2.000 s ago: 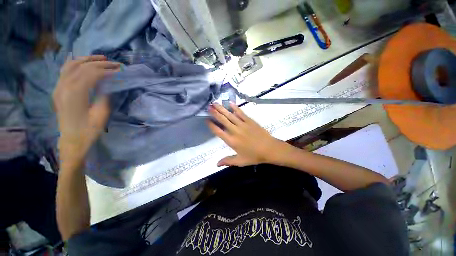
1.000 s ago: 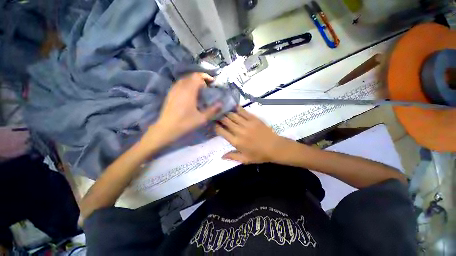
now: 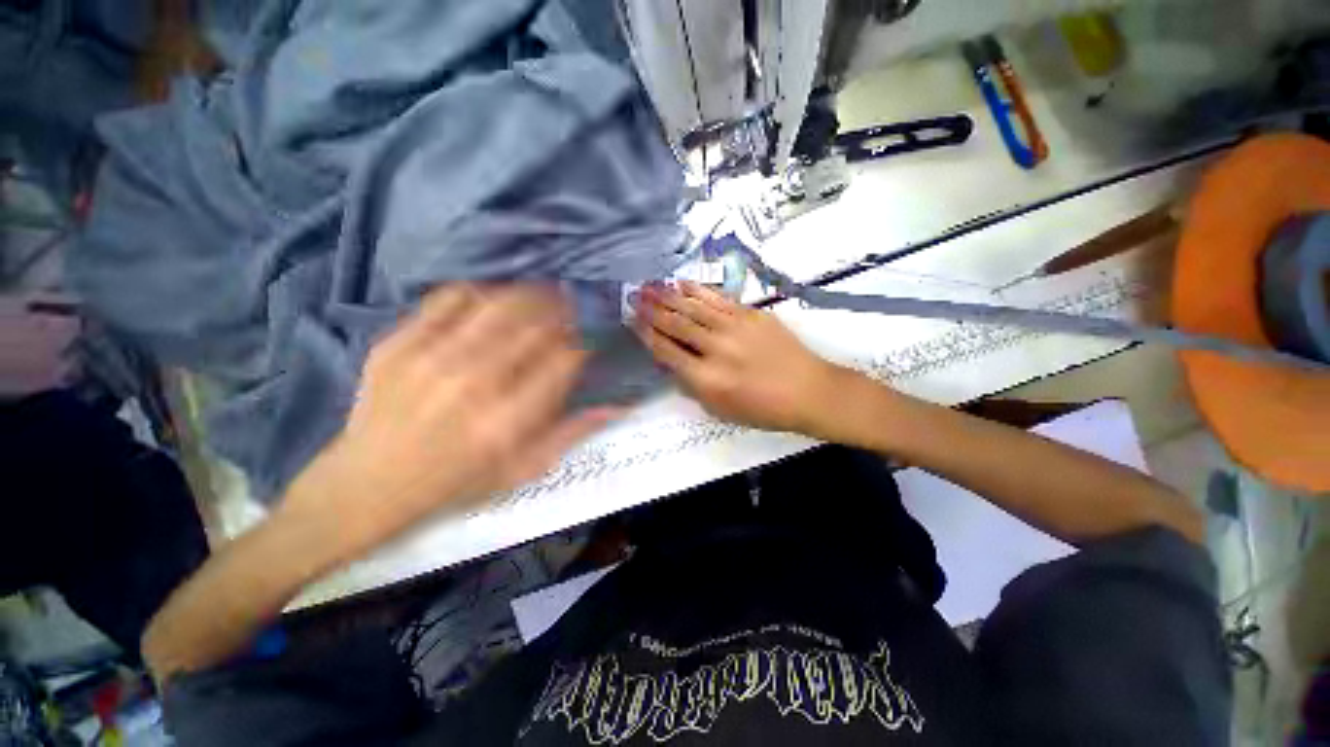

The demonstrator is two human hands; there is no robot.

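Note:
A grey-blue garment (image 3: 423,190) lies crumpled left of the needle, its edge running to the presser foot (image 3: 726,222). My left hand (image 3: 474,387) is motion-blurred over the garment's near part; whether it grips cloth cannot be told. My right hand (image 3: 737,358) lies with its fingertips on the garment edge just in front of the foot, beside a small white label (image 3: 635,301). Grey binding tape (image 3: 992,312) runs from the orange reel (image 3: 1225,292) to the needle area. The exact needle point is washed out by glare.
The machine head (image 3: 729,73) stands at the top centre. Black thread snips (image 3: 912,137), a blue and orange cutter (image 3: 1006,105) and a yellow object (image 3: 1093,43) lie behind. A wooden-handled awl (image 3: 1109,244) lies near the reel. A printed scale (image 3: 955,347) runs along the table's near edge.
My left hand first moved in to the cloth near the needle, then back left. The cloth there is now spread flatter. My right hand has stayed near the foot. The whole view has shifted.

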